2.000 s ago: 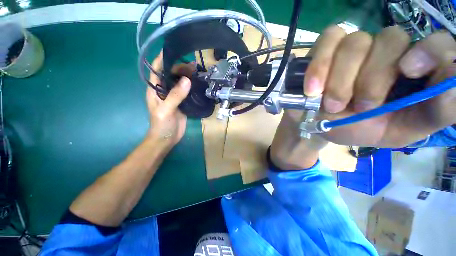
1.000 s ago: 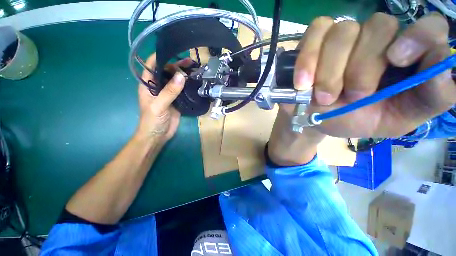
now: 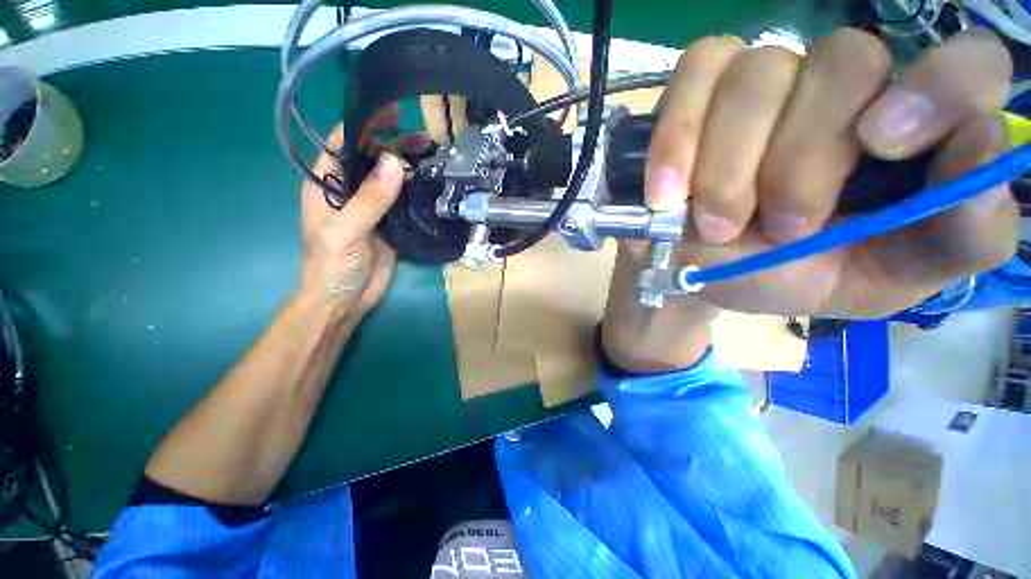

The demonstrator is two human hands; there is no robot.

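My left hand [image 3: 348, 232] holds the black headset by a round earcup [image 3: 427, 235], thumb on top. The wide black inner strap [image 3: 435, 54] and the silver-grey outer hoops [image 3: 396, 20] arch above it. My right hand [image 3: 825, 170] is closed around the black grip of the screwdriver, which lies nearly level. The driver's metal nozzle head [image 3: 473, 161] is at the earcup; the tip and the contact point are hidden. A silver air cylinder [image 3: 565, 215] runs below the driver, and a blue air hose [image 3: 837, 238] leaves its fitting.
Tan cardboard sheets [image 3: 554, 305] lie on the green bench mat [image 3: 170, 305] below the work. A whitish cup [image 3: 40, 130] with dark contents stands at the upper left. A blue bin [image 3: 831, 373] and a carton [image 3: 887, 486] are at the lower right. Dark cables hang at the left edge.
Both hands, the headset and the driver have shifted a little to the left together. The nozzle head stays at the earcup, and both holds are the same.
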